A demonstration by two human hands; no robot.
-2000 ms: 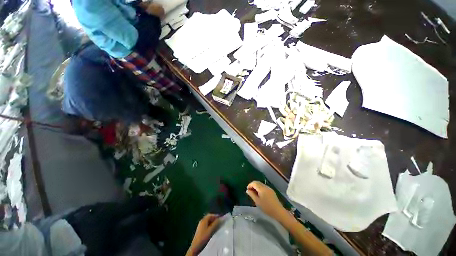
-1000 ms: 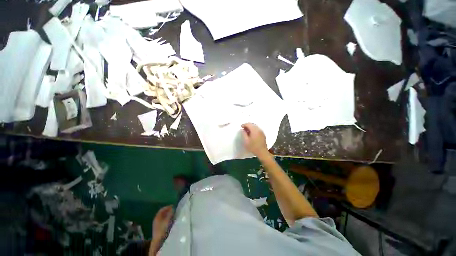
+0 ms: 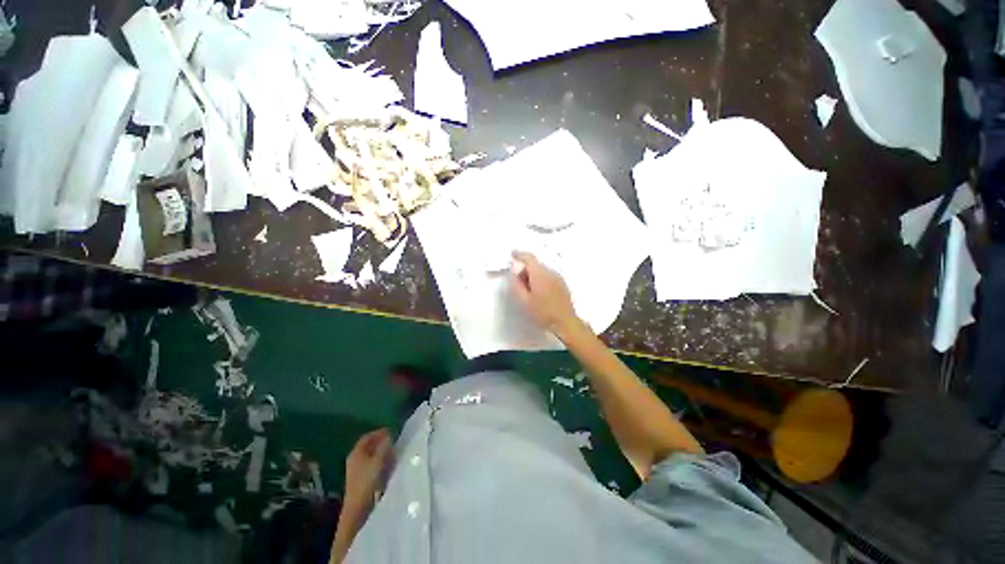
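A white cut panel [image 3: 584, 275] lies on the brown table in front of me, with small white pieces on it. My right hand [image 3: 535, 289] is over the panel, fingertips at a small white piece at its middle; whether they grip it I cannot tell. My left hand [image 3: 369, 457] hangs below the table edge beside my shirt, fingers curled; I cannot tell if it holds anything. A second white panel [image 3: 760, 259] lies to the right, with small pieces on it.
A cream strip heap [image 3: 380, 182] touches the panel's left side. White strips [image 3: 226, 149] and an open brown ticket box [image 3: 165, 220] lie at left. More panels lie at the back [image 3: 584, 28] and back right [image 3: 882, 66]. A yellow round seat [image 3: 813, 435] stands below the table.
My view has turned from the floor and left side to the table. My right hand has moved from near my shirt onto the panel, and lately a little left across it.
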